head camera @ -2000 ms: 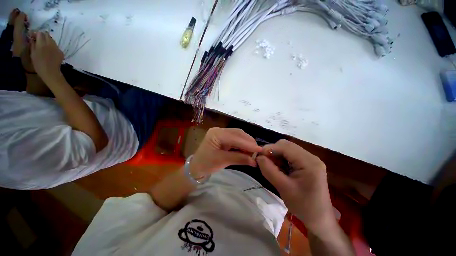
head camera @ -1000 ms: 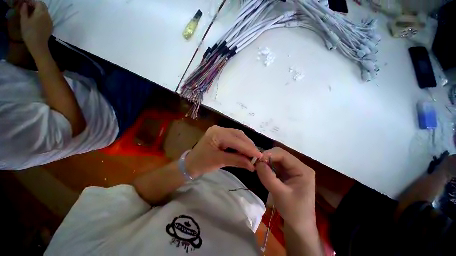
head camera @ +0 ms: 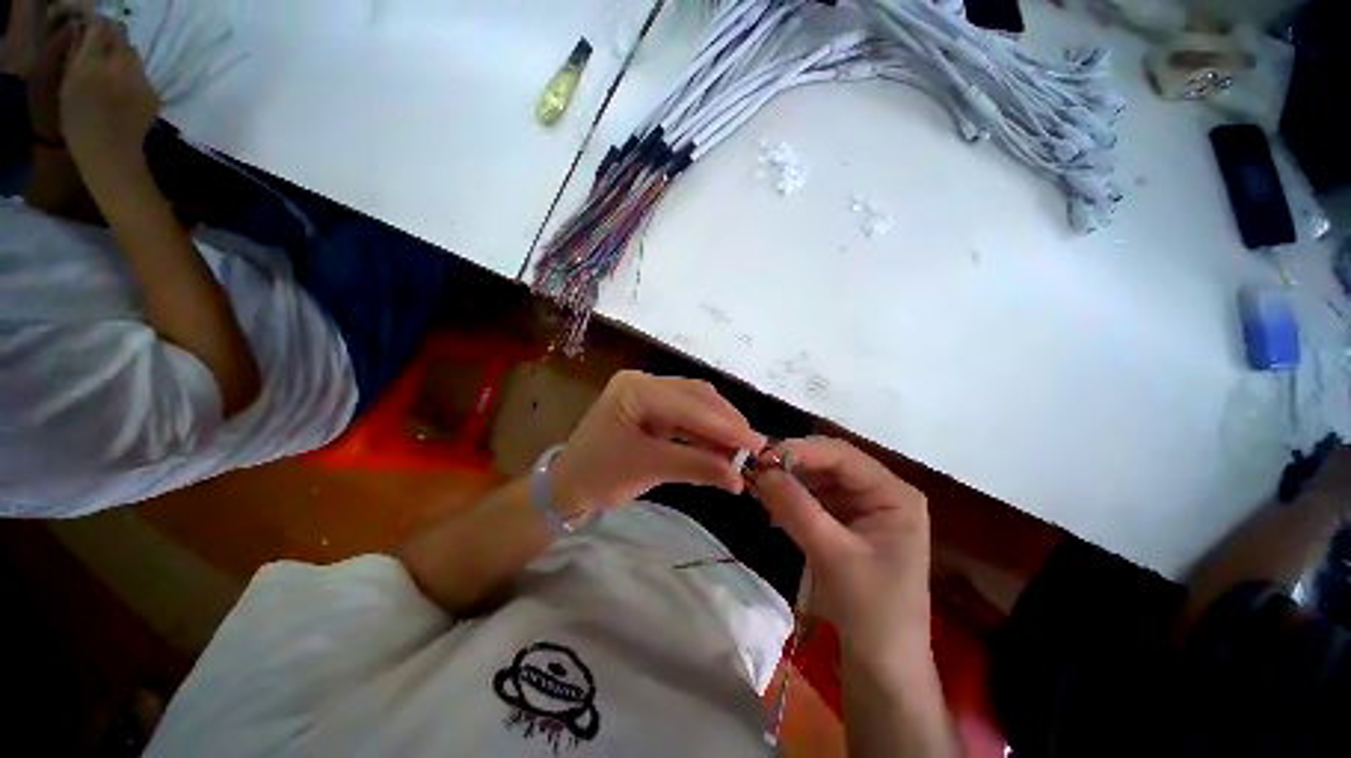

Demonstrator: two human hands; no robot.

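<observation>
My left hand [head camera: 645, 437] pinches a tiny white connector housing [head camera: 742, 461] between thumb and forefinger, above my lap. My right hand [head camera: 852, 511] is closed on thin lead wires [head camera: 771, 462], with its fingertips against the housing; dark and reddish bits of wire show there. Whether the wire ends sit inside the housing is too small to tell. A thin cable [head camera: 785, 674] hangs below my right hand. A short dark wire end [head camera: 707, 563] shows over my shirt.
A harness bundle [head camera: 845, 59] lies on the white table [head camera: 948, 356], its coloured leads over the edge. Beside it are small white heaps [head camera: 781, 166], a yellow-green bottle [head camera: 562, 86], a phone [head camera: 1252, 185] and a blue block [head camera: 1270, 329]. People sit at left and right.
The view has shifted since the first frame, so the table things sit differently. Both hands stay together; more dark and reddish wire now shows between the fingertips.
</observation>
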